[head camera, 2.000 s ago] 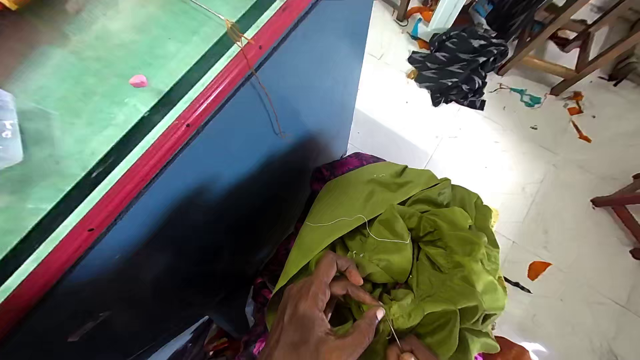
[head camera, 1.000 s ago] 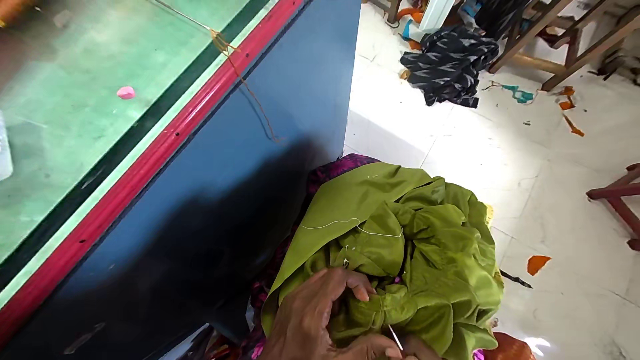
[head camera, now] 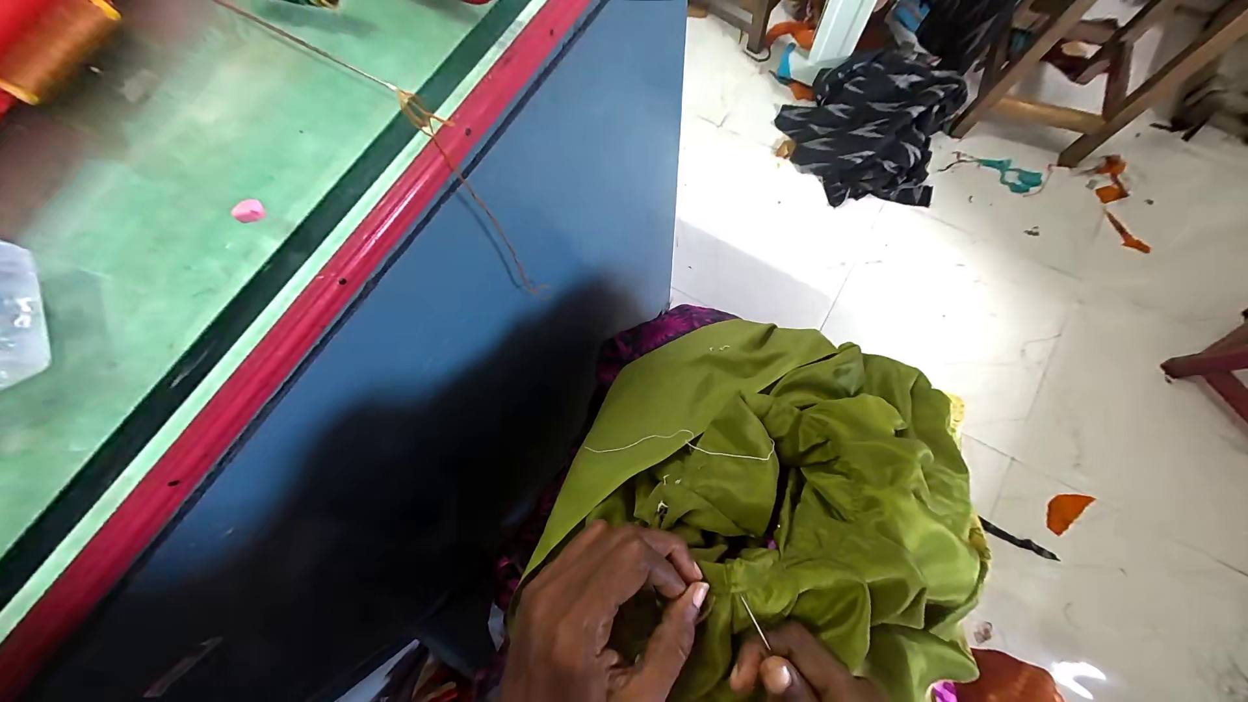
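Note:
A bunched olive-green cloth (head camera: 858, 468) lies heaped at the lower middle, over a purple patterned cloth (head camera: 673, 330). My left hand (head camera: 604, 614) pinches a fold of the green cloth between thumb and forefinger. Close by on its right, my right hand (head camera: 804, 668) holds a thin sewing needle (head camera: 754, 622), whose tip touches the cloth. A loose white thread (head camera: 726, 451) curves across the green fabric above the hands. Part of the right hand is cut off by the bottom edge.
A green-topped table with a red edge (head camera: 361, 258) and blue side stands at left. On it are a pink piece (head camera: 249, 211), a thread spool (head camera: 58, 54) and a clear plastic item (head camera: 19, 317). A black-and-white cloth (head camera: 873, 127), orange scraps (head camera: 1070, 512) and wooden legs (head camera: 1150, 83) are on the floor side.
The needle in my right hand shows at a changed slant against the green cloth. My left hand stays at the fold.

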